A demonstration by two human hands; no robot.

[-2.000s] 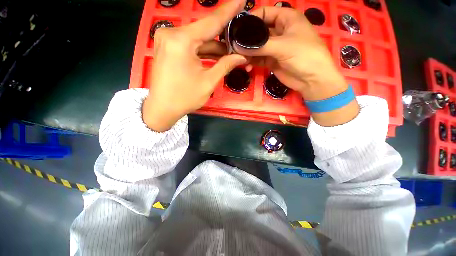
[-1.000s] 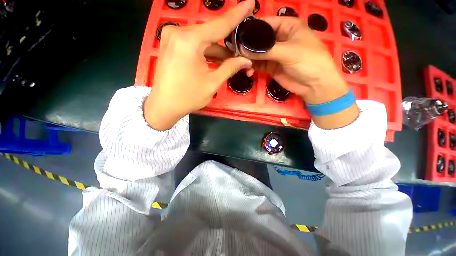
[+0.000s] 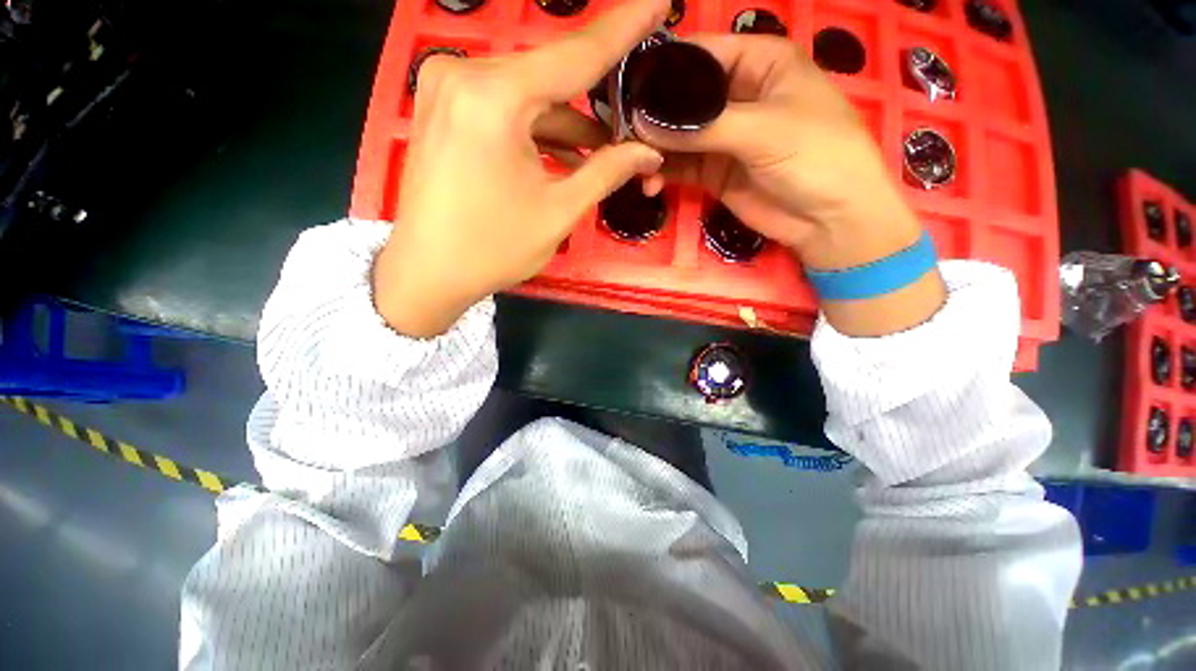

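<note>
A round unit (image 3: 677, 87), a glossy black disc with a silvery rim, is held above the red-orange component tray (image 3: 986, 197). My right hand (image 3: 794, 144) grips it from the right. My left hand (image 3: 492, 171) has its thumb and index finger at the silvery rim on the left side. Part of a second dark piece shows behind the rim; the fingers hide most of it. Several round units sit in the tray pockets, two of them just below the hands. A blue wrist strap (image 3: 871, 271) is around my right wrist.
A loose unit with a pale centre (image 3: 719, 374) lies on the dark green mat (image 3: 577, 361) below the tray. A clear bottle (image 3: 1108, 288) lies at the right, beside a second red-orange tray (image 3: 1138, 328). Small silvery parts (image 3: 59, 210) are at the left.
Both hands hold nearly the same pose around the unit. The unit and hands sit slightly further right in view than two seconds ago, and the view has shifted slightly.
</note>
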